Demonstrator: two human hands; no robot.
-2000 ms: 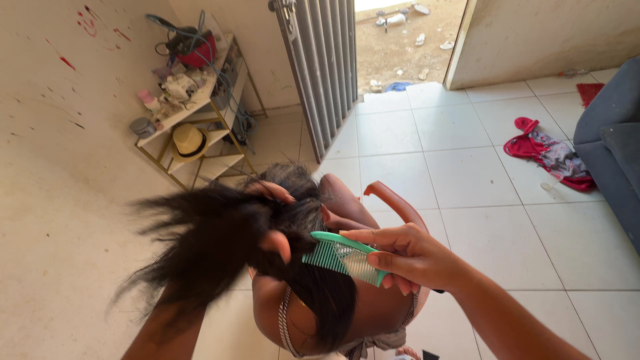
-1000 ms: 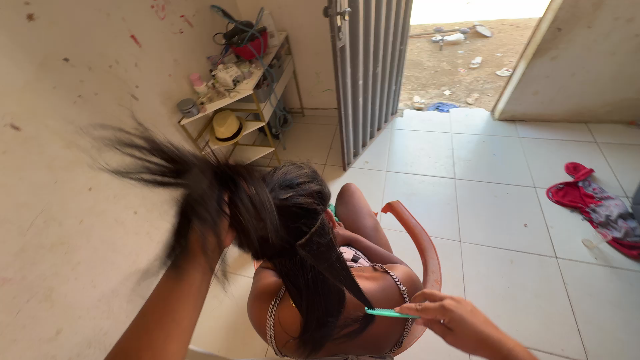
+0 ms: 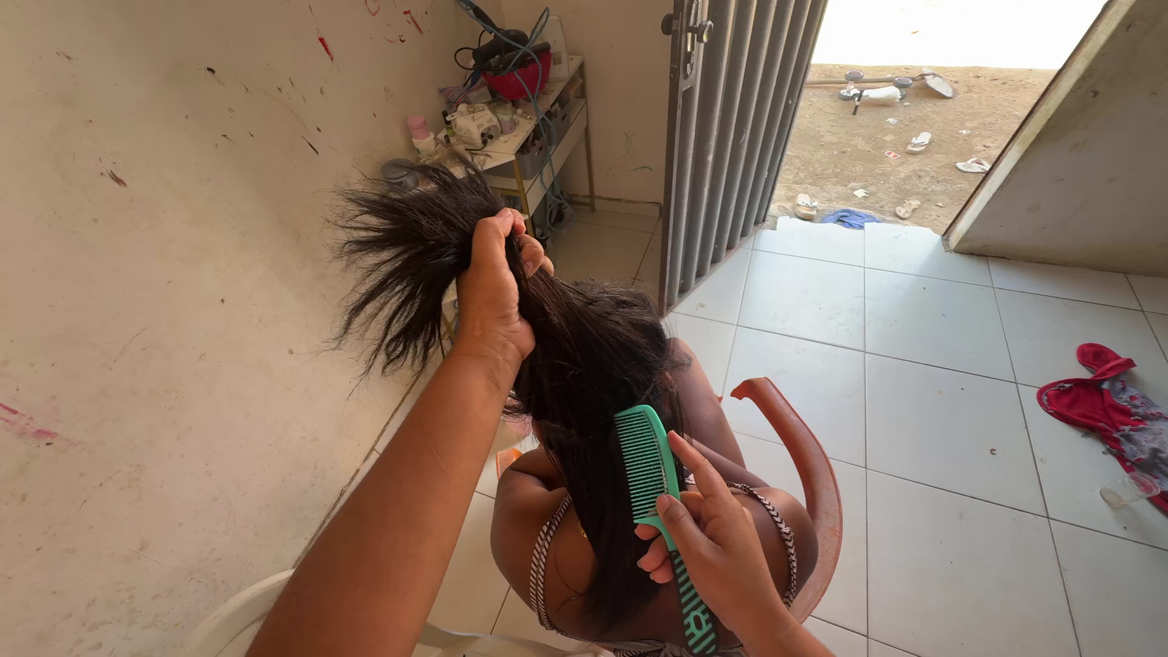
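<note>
A person [image 3: 650, 538] sits with their back to me in a reddish-brown plastic armchair [image 3: 812, 465]. My left hand [image 3: 500, 283] is closed around a thick bunch of their dark hair [image 3: 593, 347], pulled up and to the left, its loose ends fanned out beyond my fist. The rest of the hair hangs down the back. In my right hand [image 3: 707, 525] is a green plastic comb [image 3: 650, 456], gripped near where handle and teeth meet. Its teeth face left against the hanging hair, and the patterned handle points down.
A stained wall [image 3: 164, 274] runs along the left. Behind the person stand a cluttered shelf unit [image 3: 570, 128] and an open metal door [image 3: 730, 137]. Red and grey cloth [image 3: 1095, 401] and a clear plastic cup [image 3: 1129, 490] lie on the tiled floor. A white rim [image 3: 237, 611] shows at bottom left.
The comb was low at the hanging hair, seen nearly edge-on; now it is higher with its flat side showing. My left hand still grips the raised hair. The view has shifted.
</note>
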